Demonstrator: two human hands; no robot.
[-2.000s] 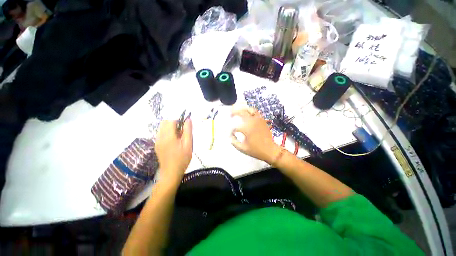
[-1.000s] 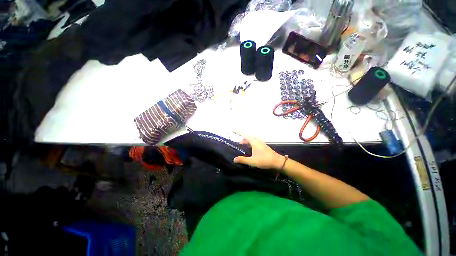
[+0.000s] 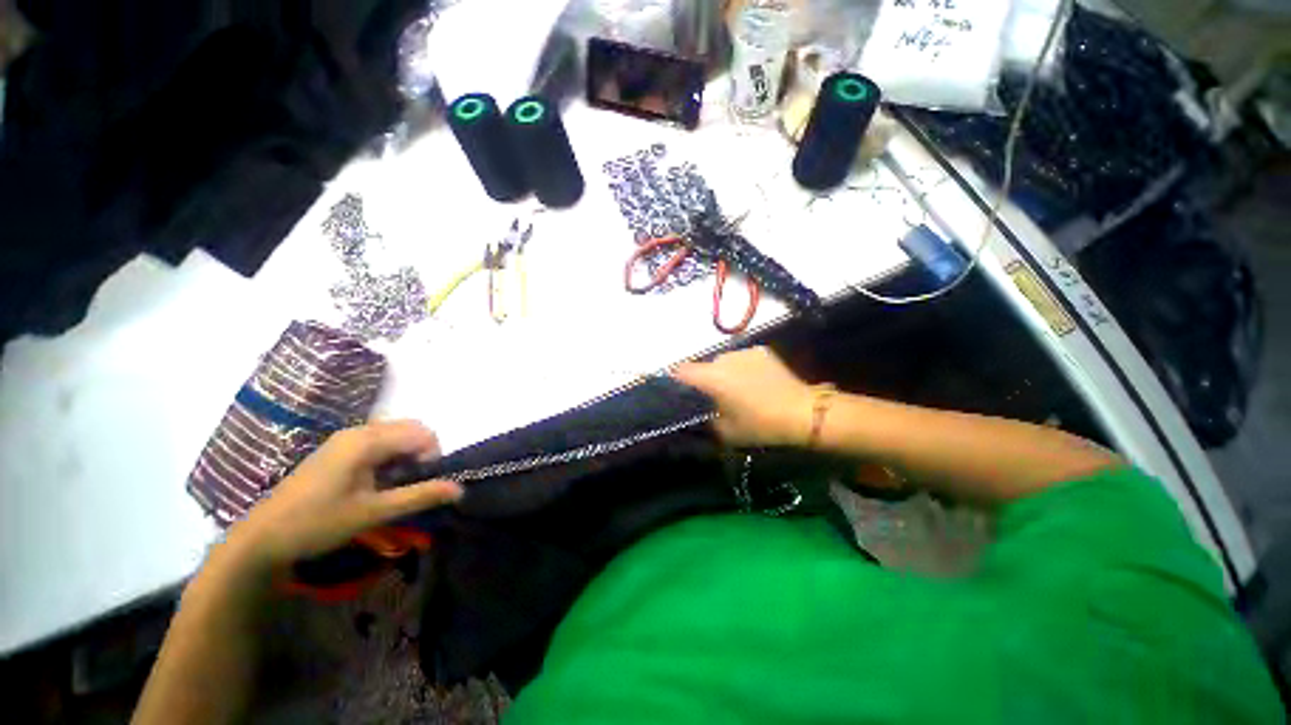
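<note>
The black garment (image 3: 609, 411) lies along the table's near edge and over my lap. A silvery chain trim (image 3: 581, 453) runs along it between my hands. My left hand (image 3: 354, 482) grips the garment at its left part, beside the striped bag (image 3: 290, 411). My right hand (image 3: 750, 397) grips the garment at the right end of the stretched part, fingers closed over it. A loose length of chain hangs below my right hand. No needle or thread can be made out.
Yellow-handled pliers (image 3: 503, 273) and loose chain (image 3: 371, 276) lie mid-table. Red-handled scissors (image 3: 729, 269) lie beside small metal pieces (image 3: 651, 191). Black thread cones (image 3: 545, 153), a phone (image 3: 644, 82), a bottle (image 3: 760, 64) and a labelled bag (image 3: 937, 50) stand or lie behind. A black cloth pile (image 3: 142, 128) is upper left.
My left hand has come back into view and now holds the garment. My right hand still holds it. The garment edge is stretched between them. The head view has shifted.
</note>
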